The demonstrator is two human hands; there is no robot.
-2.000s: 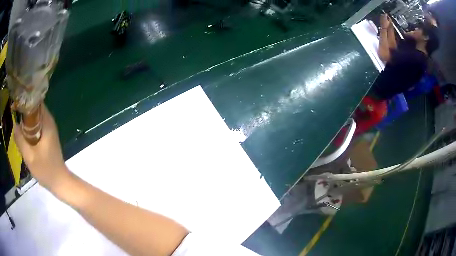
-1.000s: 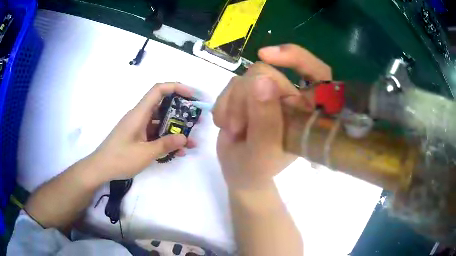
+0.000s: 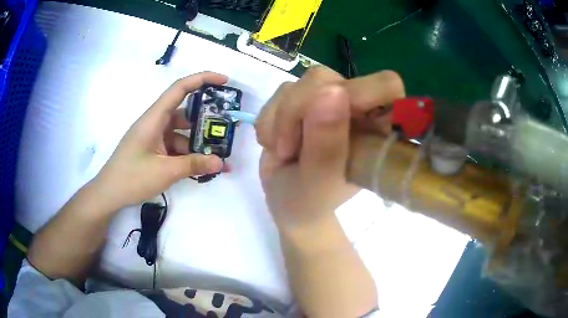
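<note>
My left hand [image 3: 159,140] holds an adapter board [image 3: 217,124] in its black open case, parts facing up, with a yellow transformer [image 3: 217,131] on it. My right hand [image 3: 314,124] is closed around the amber barrel of the glue gun [image 3: 436,180]. The pale blue nozzle tip [image 3: 244,116] points left and reaches over the board's right side; whether it touches cannot be told. A red piece [image 3: 413,117] sits by my right index finger. A bundled black cord [image 3: 151,227] lies on the white work sheet [image 3: 81,124] below my left hand.
A blue basket [image 3: 26,74] stands at the left edge. A small black plug [image 3: 165,57] lies on the sheet's far part. A yellow-black divider bar [image 3: 288,25] crosses the green belt [image 3: 398,56]. A thick off-white hose [image 3: 535,146] enters from the right.
From one second ago, the adapter board is held more upright in the picture and slightly higher. The nozzle has moved from near its top corner to its middle right side. Two seconds ago neither board nor nozzle showed.
</note>
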